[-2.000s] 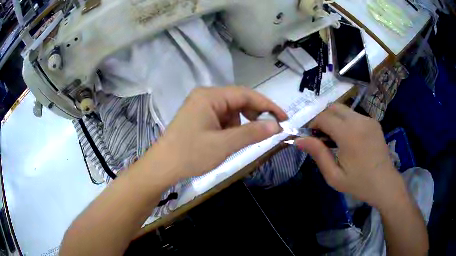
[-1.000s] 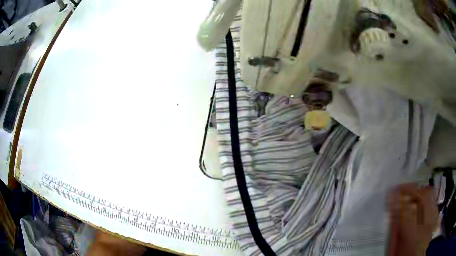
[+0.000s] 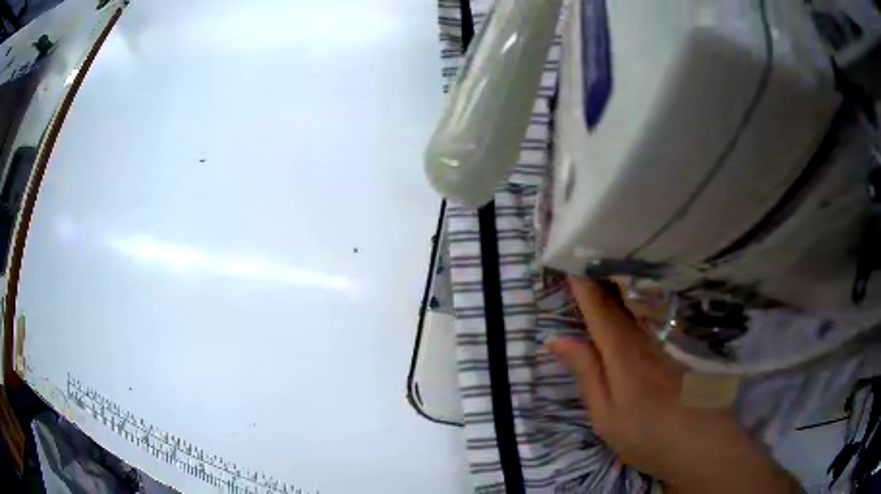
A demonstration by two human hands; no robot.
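Note:
The striped fabric (image 3: 468, 328) runs lengthwise beside the sewing machine head (image 3: 667, 145), with a narrow black tape (image 3: 497, 357) along it. More striped fabric lies bunched to its right. My right hand (image 3: 628, 386) reaches in from the lower right, under the machine head, onto the bunched fabric. Its thumb and a finger are spread apart. The fingertips are partly hidden by the head, so I cannot tell whether they grip the cloth. The needle is not visible. My left hand is not in view.
A pale translucent cylinder (image 3: 493, 116) hangs over the striped fabric, left of the head. The white machine table (image 3: 241, 318) has a printed ruler along its front edge and a brown edge at left. A yellowish block (image 3: 710, 390) shows beside my right wrist.
The view has swung left and closer to the machine head. My right hand has moved from the white cloth at right to beneath the head. The hand at the lower left has left the picture.

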